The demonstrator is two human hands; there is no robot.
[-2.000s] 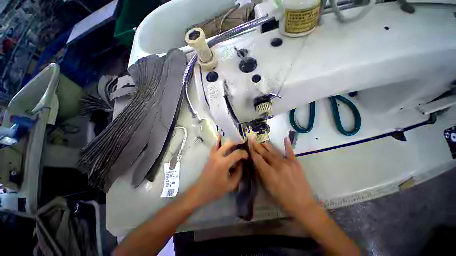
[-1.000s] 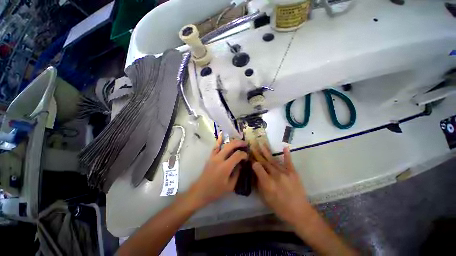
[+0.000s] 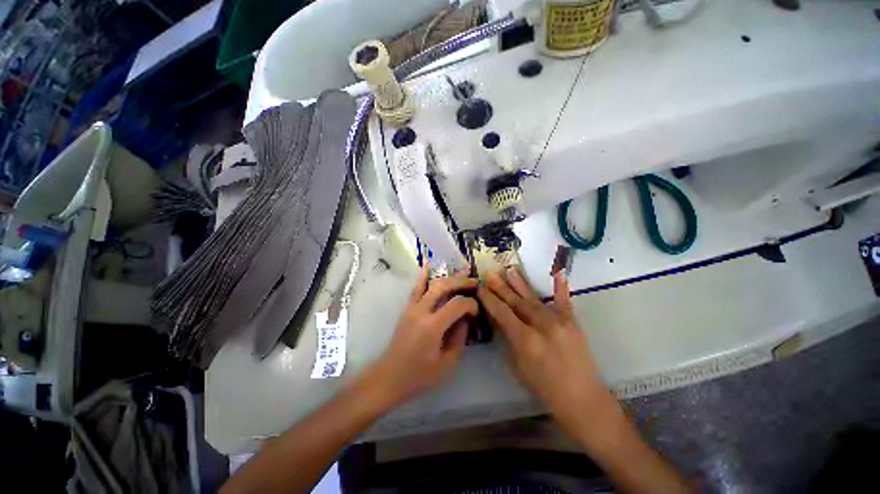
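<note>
A dark grey-brown waistband piece (image 3: pixel 480 326) lies under the needle area of the white sewing machine (image 3: pixel 666 106). Only its short near end shows between my hands; the rest is hidden by the fingers and the machine head. My left hand (image 3: pixel 429 328) holds the piece's left side, with thumb and fingers bent together just before the presser foot. My right hand (image 3: pixel 540 333) lies flat on its right side, fingertips at the needle area (image 3: pixel 497 253) and thumb spread to the right.
A fanned waistband bundle (image 3: pixel 280 227) lies on the left tabletop. A white ticket (image 3: pixel 330 343) on a string lies beside it. Green-handled scissors (image 3: pixel 666 214) and a small dark block (image 3: pixel 561 259) lie under the machine arm. A cream cone (image 3: pixel 382 81) stands on the head's left end.
The piece has moved forward under the machine, so less of its near end shows than before. Both hands have stayed near the needle area. The view has shifted slightly.
</note>
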